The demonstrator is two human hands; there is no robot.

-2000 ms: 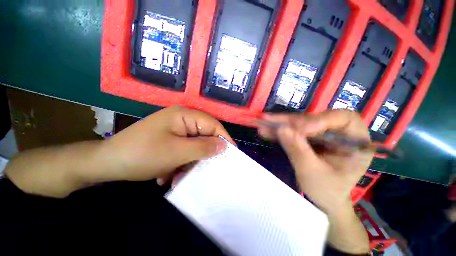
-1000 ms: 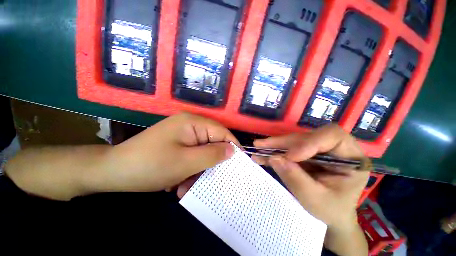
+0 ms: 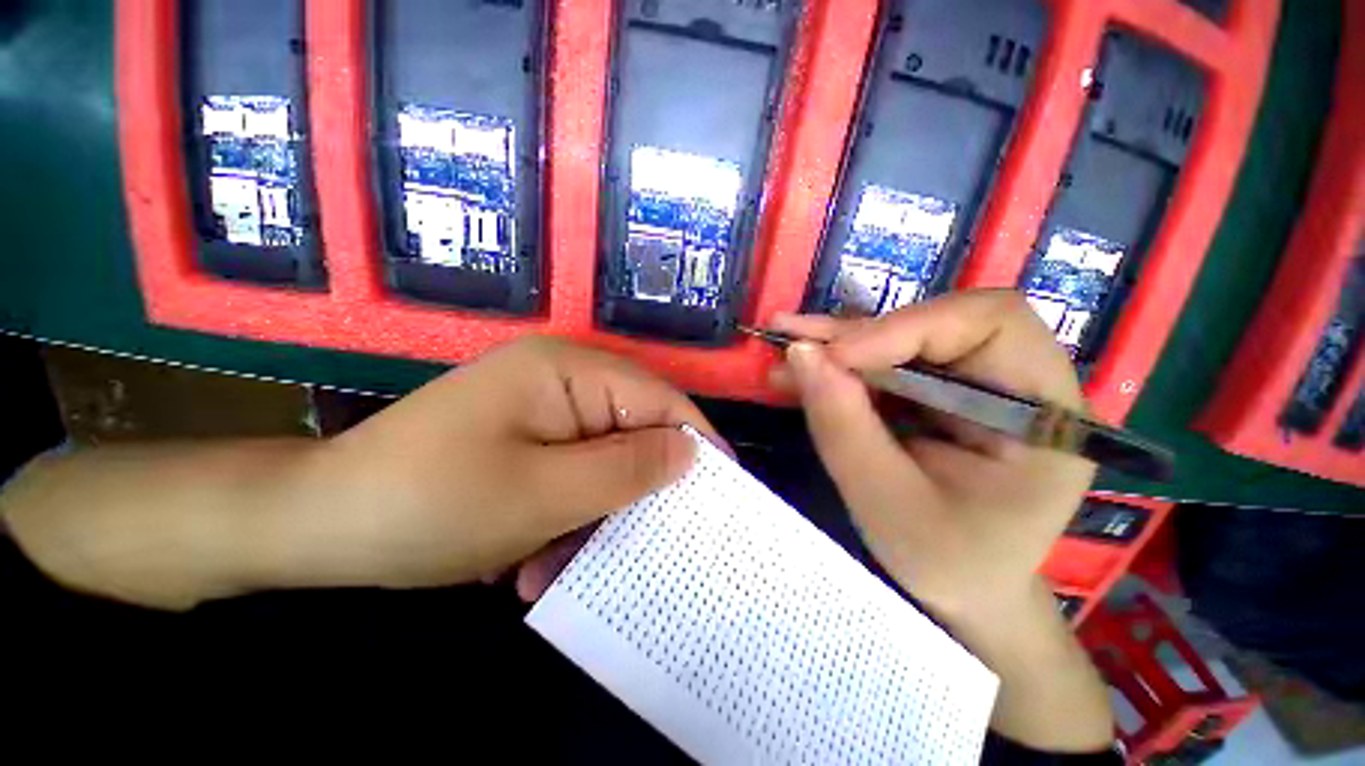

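Observation:
My left hand [image 3: 524,464] pinches the upper corner of a white label sheet [image 3: 749,621] covered with rows of tiny dark dots. My right hand [image 3: 958,434] holds slim metal tweezers [image 3: 973,401] like a pen. Their tip is at the lower right corner of the middle open-back phone [image 3: 689,90], near the foam rim. Whether a label is on the tip is too small to tell. The phones sit in separate pockets of the red foam tray [image 3: 344,165], with bright circuit boards at their near ends.
The tray lies on the green bench [image 3: 60,285]. A second red foam tray [image 3: 1302,344] shows at the right edge. Below the bench at the lower right are more red trays [image 3: 1153,666]. A brown box [image 3: 150,401] shows below the bench's left edge.
The tweezers have moved from the sheet's top corner up to the middle phone. The tray appears further left in view, and a second tray now shows at the right. The left hand still holds the sheet.

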